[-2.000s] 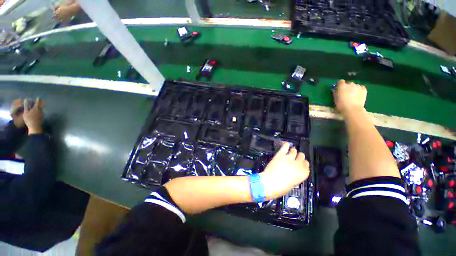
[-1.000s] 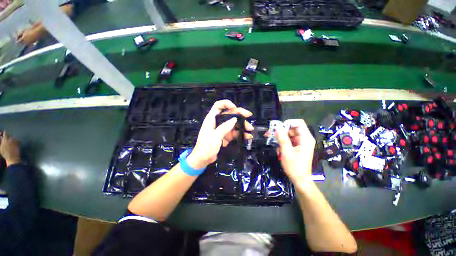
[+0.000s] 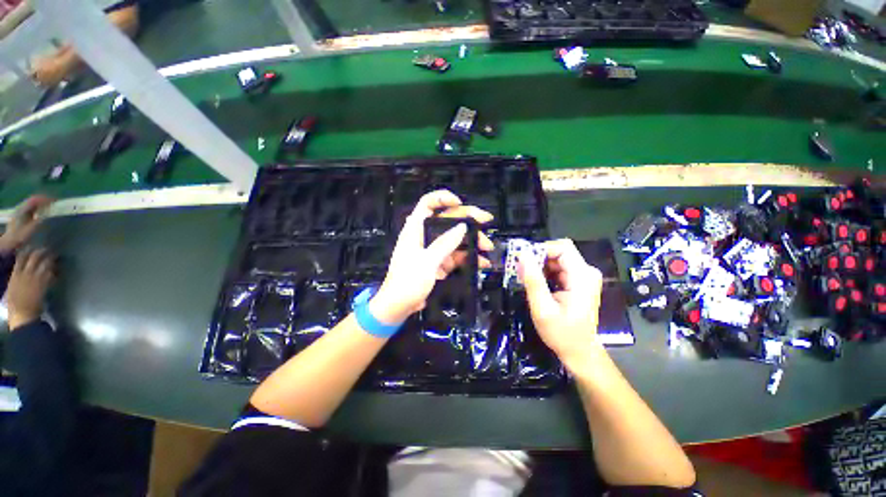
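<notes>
My left hand (image 3: 420, 260), with a blue band at the wrist, holds a small black unit (image 3: 449, 233) upright above the tray. My right hand (image 3: 563, 296) pinches a small pale card with dark spots (image 3: 521, 262) just right of the unit. A narrow gap shows between card and unit. The large shiny black pocketed tray (image 3: 272, 260) lies below both hands, which hide part of its middle and right side.
A flat dark rectangle (image 3: 614, 315) lies right of the tray. A heap of pale and red-dotted black parts (image 3: 724, 291) is farther right. The green conveyor (image 3: 369, 107) carries scattered units. Stacked trays (image 3: 593, 21) stand beyond. Another person's hands (image 3: 29, 277) are at left.
Since the first frame, both hands have come together over the tray, now with a unit and card. Since the second, the card has moved slightly left toward the unit; belt units have shifted left.
</notes>
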